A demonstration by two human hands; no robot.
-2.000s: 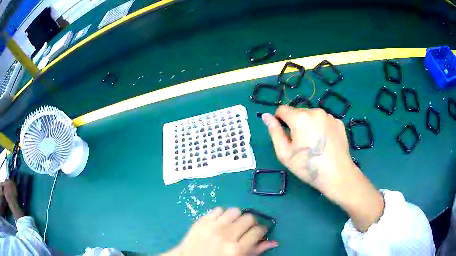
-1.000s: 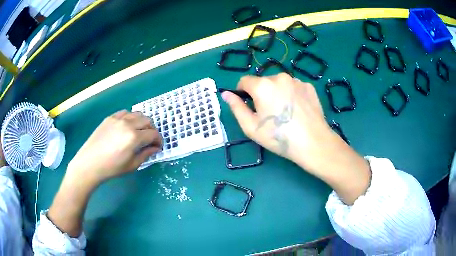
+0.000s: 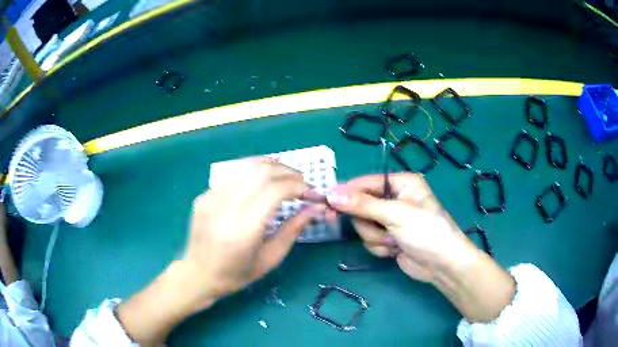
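My left hand point(image 3: 234, 223), blurred, is over the white parts tray point(image 3: 326, 159) and hides much of it. Its fingertips meet those of my right hand point(image 3: 413, 227) at the tray's right side. A small, blurred dark part point(image 3: 316, 196) shows between the fingertips. My right hand also holds slim dark tweezers point(image 3: 385, 166), with the silvery tip pointing up, away from the fingertips. One black frame point(image 3: 339, 308) lies flat on the green mat in front of my hands. Another frame point(image 3: 362, 267) is mostly hidden under my right hand.
Several black frames point(image 3: 488, 192) lie to the right, some near a thin yellow loop point(image 3: 431, 129). A blue bin point(image 3: 600, 112) is at the right edge. A white fan point(image 3: 49, 175) stands at left. A yellow strip point(image 3: 271, 104) crosses behind the tray. Another person's sleeve point(image 3: 26, 315) shows at lower left.
My left hand has moved right and up from the tray's left part to meet my right hand's fingertips. The tweezers now point upward in my right hand. The camera view has shifted.
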